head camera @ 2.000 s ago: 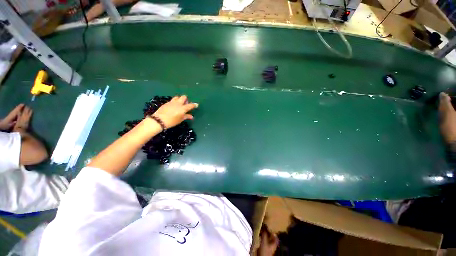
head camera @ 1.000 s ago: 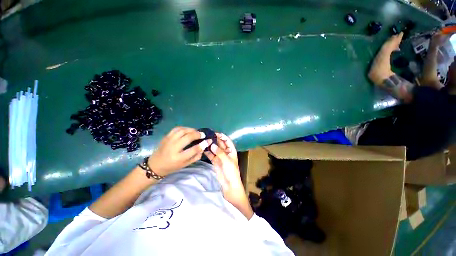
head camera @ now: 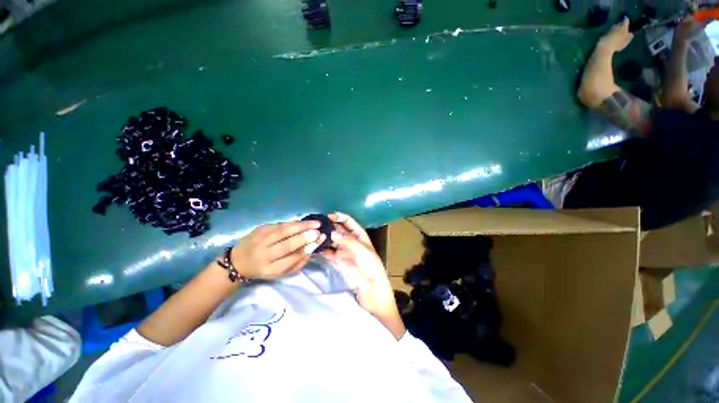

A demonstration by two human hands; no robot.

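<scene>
A round black unit [head camera: 321, 227] is held between my two bare hands at the near edge of the green bench, above my lap. My left hand [head camera: 276, 249], with a beaded bracelet at the wrist, holds it from the left. My right hand [head camera: 356, 260] holds it from the right. The fingers hide much of the unit, and no small part can be made out in them. A loose heap of small black parts [head camera: 169, 177] lies on the bench to the left, with one piece just apart at its right.
An open carton [head camera: 564, 295] with black units [head camera: 457, 315] stands right of my lap. Whitish-blue sticks [head camera: 28, 224] lie at far left. Black units [head camera: 408, 11] stand along the far side. A dark-shirted person [head camera: 670, 157] sits at right, arms over the bench. Blue stools show below the bench.
Two seconds ago my left hand was on the heap and my right by the carton. Both then came together on the unit. Since one second ago they have barely shifted; the view has moved slightly.
</scene>
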